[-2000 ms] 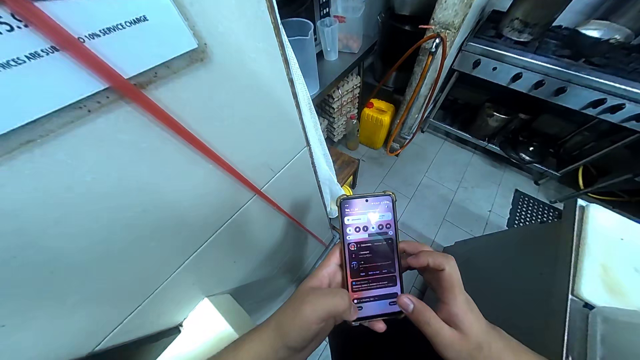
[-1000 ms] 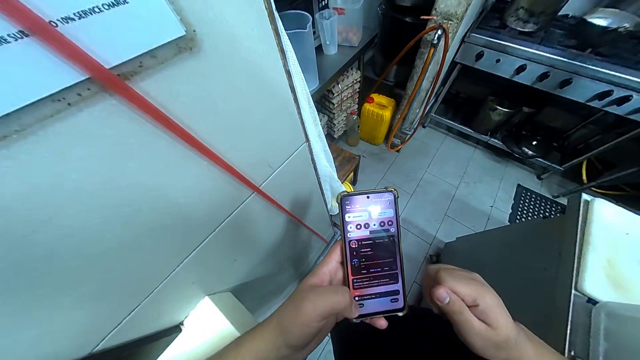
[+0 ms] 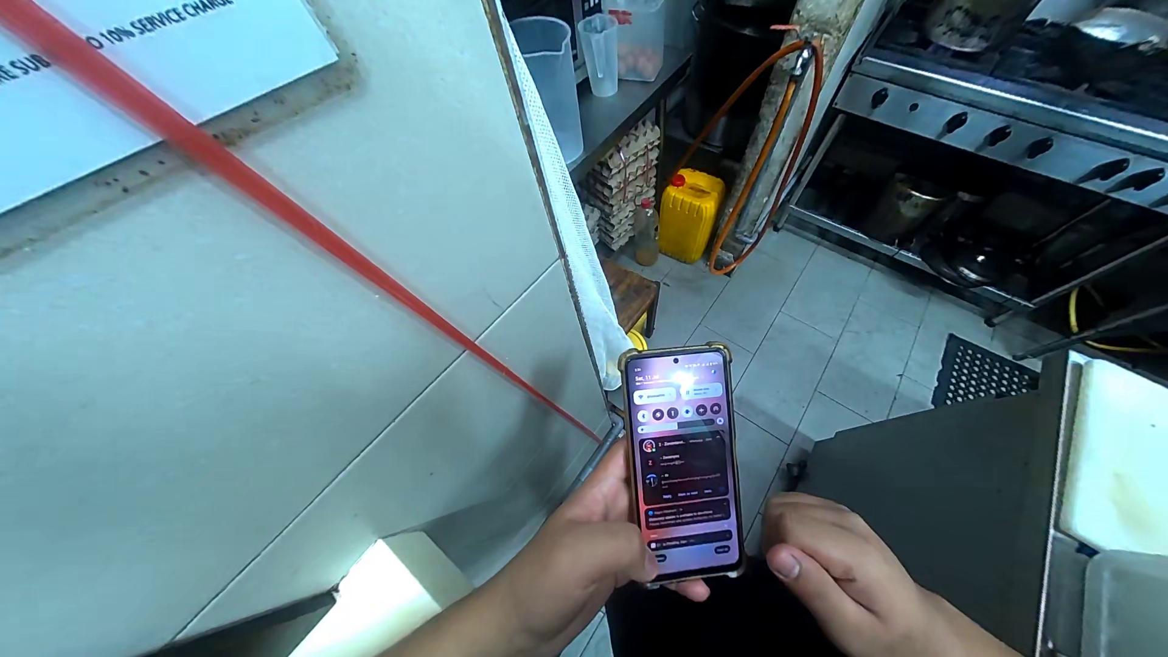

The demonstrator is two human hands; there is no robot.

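A smartphone (image 3: 684,465) in a clear case lies upright in my left hand (image 3: 593,547), its screen lit and showing a notification panel. The thumb rests on the phone's lower left corner and fingertips show under its bottom edge. My right hand (image 3: 839,566) is just right of the phone, not touching it, with the fingers curled in and the thumb against them. Whether anything is inside that hand cannot be seen, but nothing shows. A red strap (image 3: 319,233) runs slantwise across the tiled wall on the left.
A grey counter side (image 3: 940,493) with a white cutting board (image 3: 1118,456) stands at the right. Beyond are a gas stove (image 3: 1004,137), a yellow jerrycan (image 3: 691,214), an orange hose (image 3: 730,246), a wooden stool (image 3: 630,292) and a perforated black mat (image 3: 981,372) on the floor.
Two seconds ago my right hand touched the phone's lower right edge; it has come away to the right and its fingers have curled. My left hand has kept hold of the phone.
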